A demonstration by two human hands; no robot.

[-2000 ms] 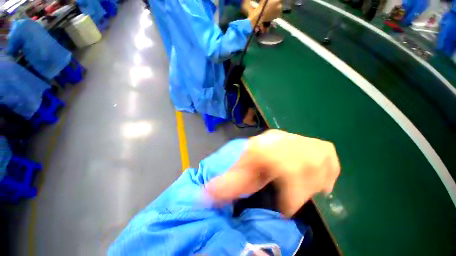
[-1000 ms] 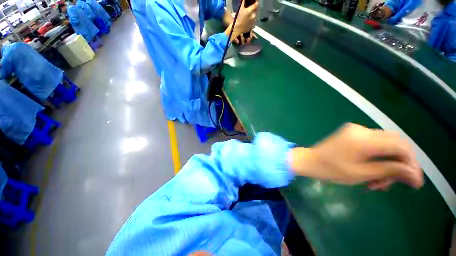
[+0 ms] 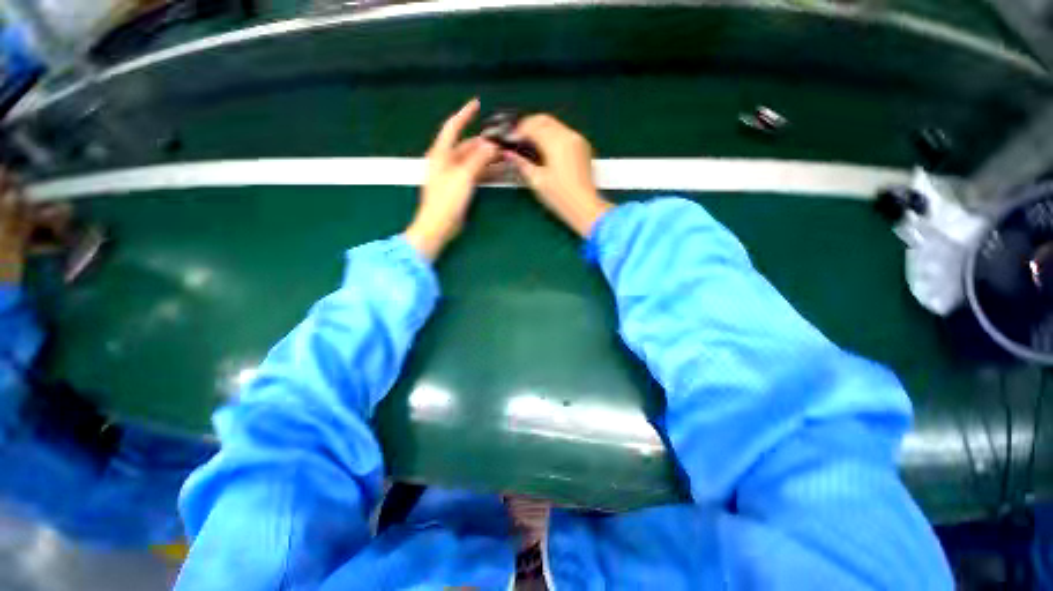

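A small dark unit (image 3: 501, 125) with shiny parts is held between both hands, just above the white strip (image 3: 681, 174) and the edge of the green belt. My left hand (image 3: 455, 171) holds it from the left, with one finger raised. My right hand (image 3: 557, 164) grips it from the right, thumb and fingers around it. The hands hide much of the unit, and it is blurred. Both arms are stretched forward in light blue sleeves.
Another small shiny unit (image 3: 763, 118) lies on the belt to the right. A dark fan with a pale rim (image 3: 979, 272) stands at right, beside a crumpled white bundle (image 3: 938, 252). Part of another person's hand (image 3: 16, 226) shows at the far left edge.
The view has swung from the aisle and neighbouring worker to the bench in front. Both hands are now together on a small dark unit; before, one reaching hand showed clearly.
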